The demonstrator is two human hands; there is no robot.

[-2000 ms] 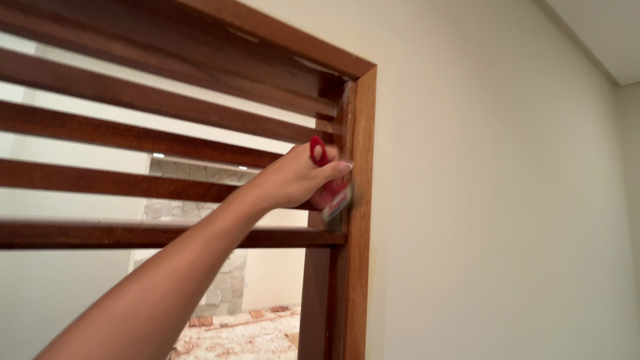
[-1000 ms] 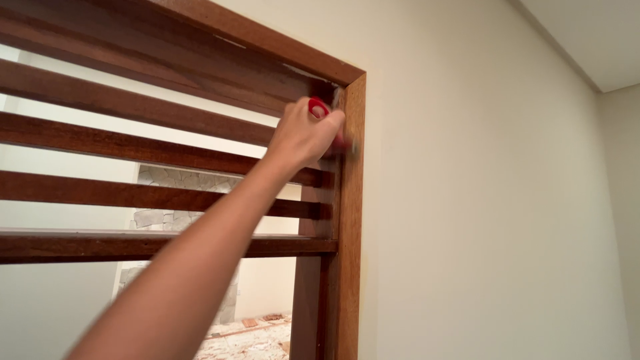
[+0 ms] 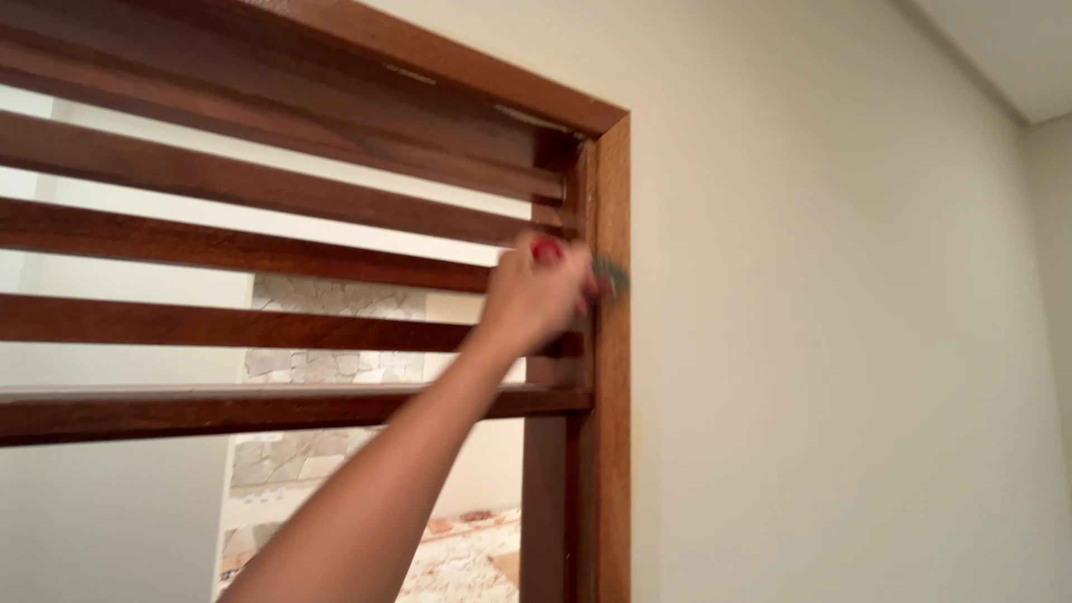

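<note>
My left hand [image 3: 540, 289] is raised at the right side of a dark brown wooden slatted frame, its fingers closed on a red-handled brush [image 3: 605, 280]. The rounded red handle end shows above the thumb. The brush's blurred, greyish-green tip lies over the lighter wood casing [image 3: 613, 352]; whether it touches the wood cannot be told. Horizontal wooden slats [image 3: 209, 247] run leftward behind the hand, and my forearm crosses the thick lower rail [image 3: 209, 414]. My right hand is out of view.
A cream wall [image 3: 821, 335] adjoins the casing on the right, below a white ceiling [image 3: 1013, 50]. Through the opening, irregular stone cladding [image 3: 327, 297] and a floor strewn with debris [image 3: 465, 557] are visible. Pale marks line the top inner edge of the frame.
My left hand with the brush went up the side of the frame, then came down somewhat. The brush tip has shifted from the inner jamb onto the casing's face.
</note>
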